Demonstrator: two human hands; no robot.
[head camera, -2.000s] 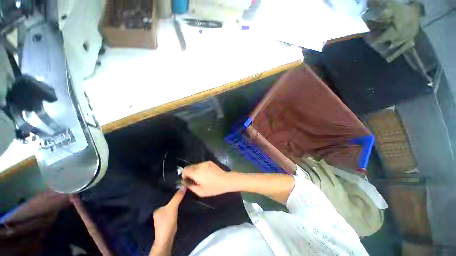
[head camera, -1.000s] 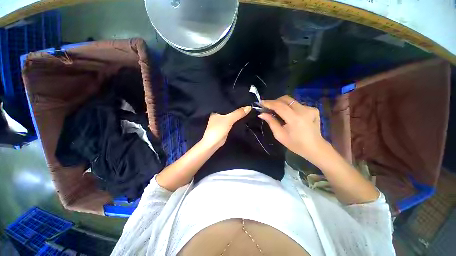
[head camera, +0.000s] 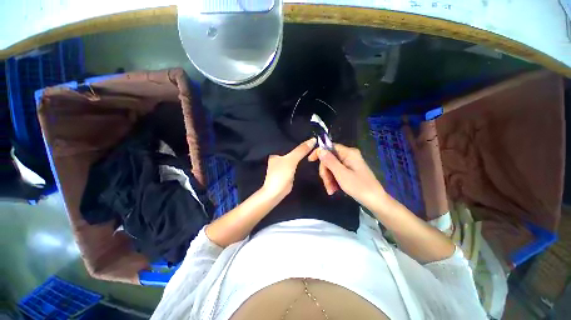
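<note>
A black garment (head camera: 275, 125) lies over my lap and under the round silver machine arm end (head camera: 231, 47). A small white strip (head camera: 317, 120) stands up from the black cloth. Thin pale threads curve beside it. My left hand (head camera: 283, 170) pinches the cloth just below the strip, thumb and finger together. My right hand (head camera: 346, 170) touches the same spot, holding a small shiny tool (head camera: 325, 144), likely thread snips, between thumb and fingers. Its blades cannot be made out clearly, and my fingers hide part of it.
A brown-lined blue crate (head camera: 62, 134) at the left holds black garments (head camera: 150, 194) with a white patch. Another brown-lined crate (head camera: 501, 144) stands at the right, with pale cloth (head camera: 469, 237) near it. The wooden table edge (head camera: 375, 20) runs across the top.
The view has swung from the table and machine to my lap. Since one second ago, my right hand has shifted slightly down and its fingers have turned; a shiny part now shows more.
</note>
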